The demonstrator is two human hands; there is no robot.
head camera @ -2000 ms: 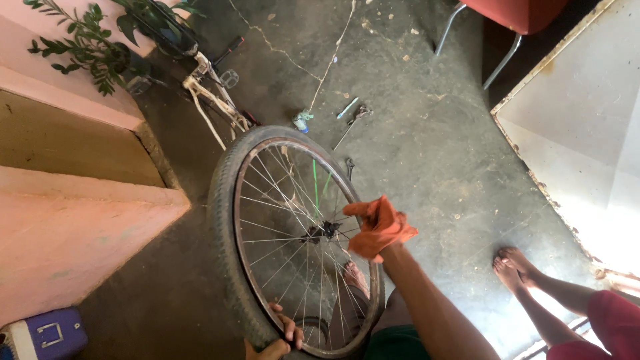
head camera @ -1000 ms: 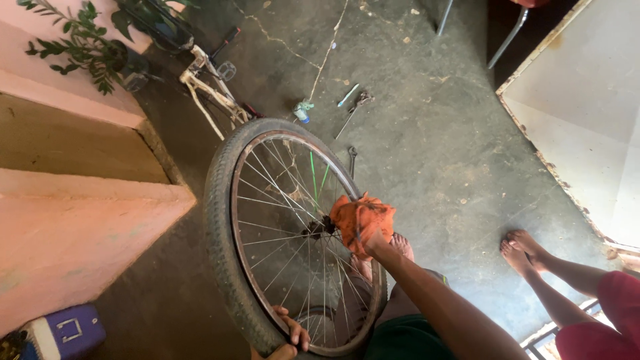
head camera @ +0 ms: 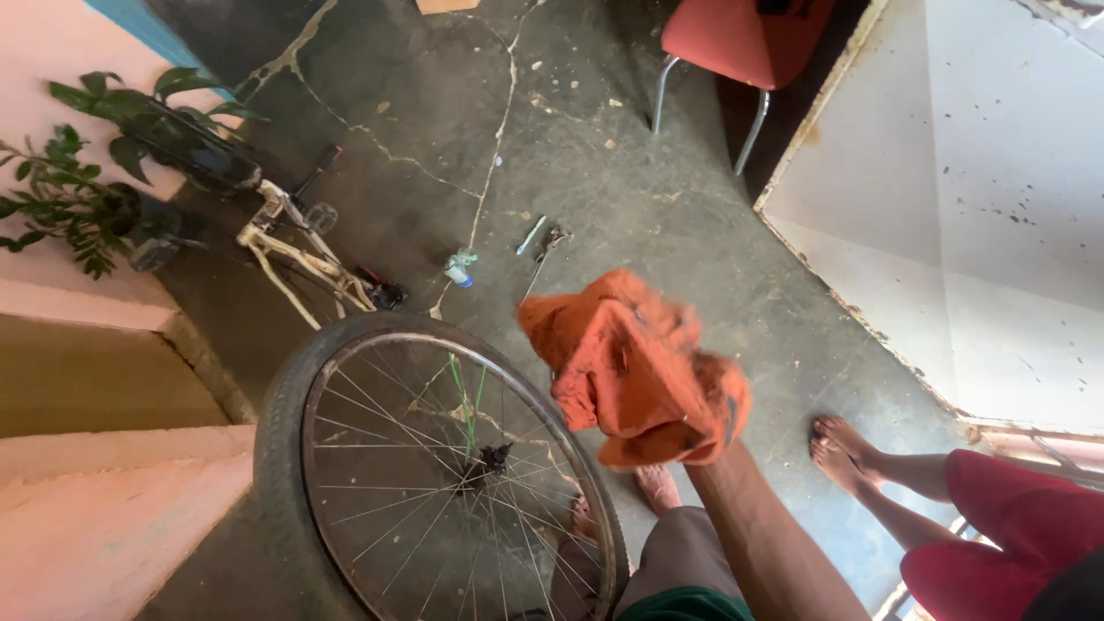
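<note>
A bicycle wheel point(head camera: 285, 466) with a black tyre and wire spokes stands tilted before me, its dark hub point(head camera: 493, 460) near the middle. An orange cloth point(head camera: 634, 371), stained dark in places, covers my right hand point(head camera: 711, 448), which grips it above the wheel's right rim. My left hand is out of view. Beyond the wheel lie a small bottle with a blue cap point(head camera: 459, 269), a light blue stick-like item point(head camera: 531, 235) and a metal bicycle part with a thin rod point(head camera: 552, 244). Green strands point(head camera: 470, 401) show behind the spokes.
A pale bicycle frame point(head camera: 293, 250) is on the floor at the left, by potted plants point(head camera: 129, 207). A red chair point(head camera: 733, 39) stands at the top right. Another person's bare feet point(head camera: 841, 448) are on the right, beside a white panel point(head camera: 931, 216). Cracks cross the concrete floor.
My right hand with the orange cloth has moved away from the hub, up and toward the camera. My left hand, earlier on the tyre's lower edge, has dropped out of view as the view shifted.
</note>
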